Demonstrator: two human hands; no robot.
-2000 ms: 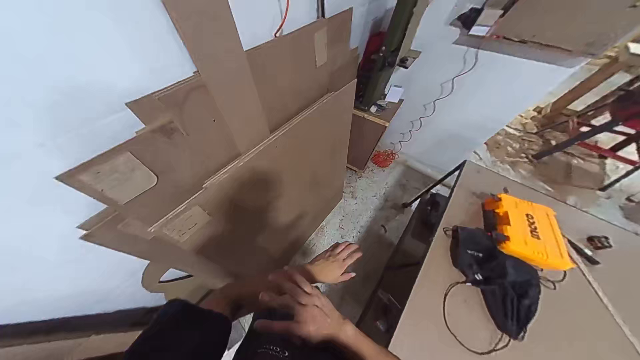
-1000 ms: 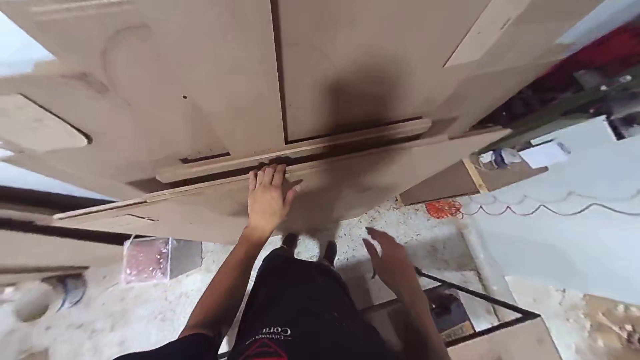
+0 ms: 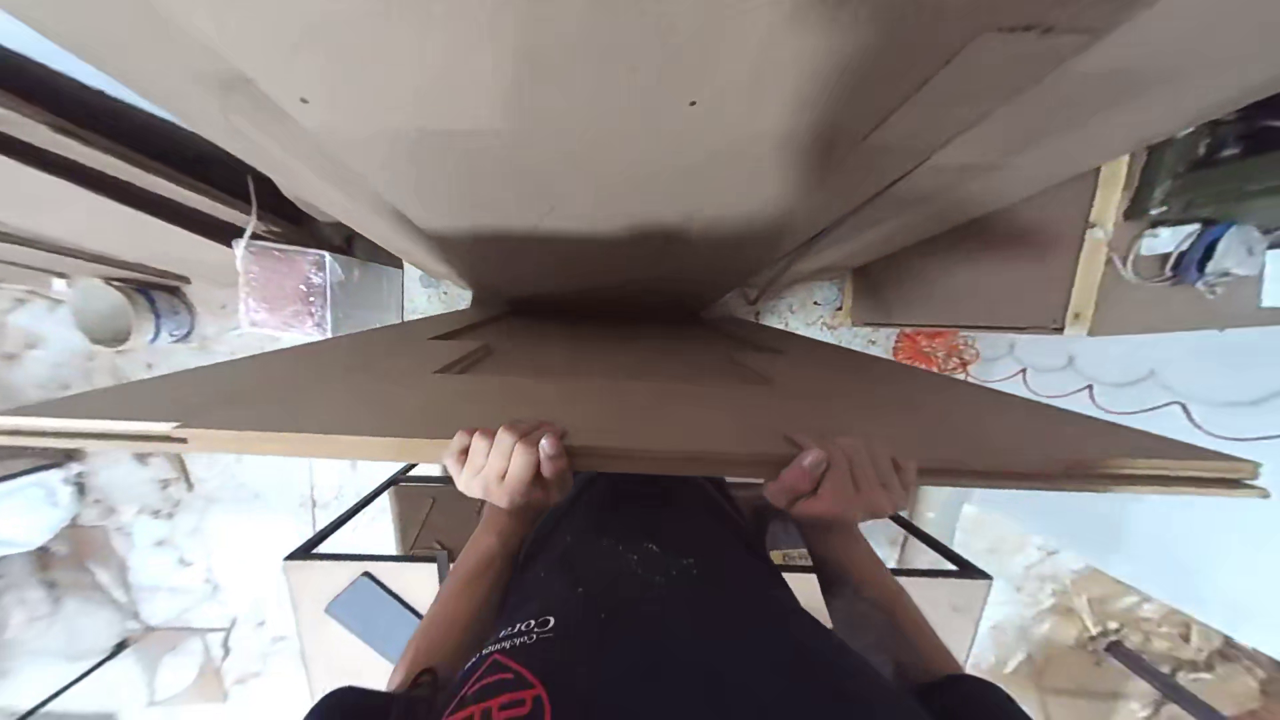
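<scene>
A stack of large brown fibreboard sheets [image 3: 640, 400] tilts toward me, its top edge close to my waist. My left hand [image 3: 510, 465] grips that edge left of the middle, fingers curled over the top. Right of the middle, my right hand [image 3: 845, 478] holds the same edge, with the thumb on top. The lower ends of the sheets are in shadow. Beyond them stands another large brown board [image 3: 560, 130], upright, with small dark holes in its face.
A clear-wrapped pink bundle [image 3: 285, 288] and a white roll [image 3: 105, 312] lie at the left. An orange coiled hose [image 3: 935, 350] is at the right, near a wooden cabinet [image 3: 975, 260]. Behind me is a dark-framed table [image 3: 330, 600] with a grey flat object [image 3: 375, 615].
One second ago only my left hand touched the leaning boards; now both hands grip the edge. The front sheets have tilted away from the upright board toward me.
</scene>
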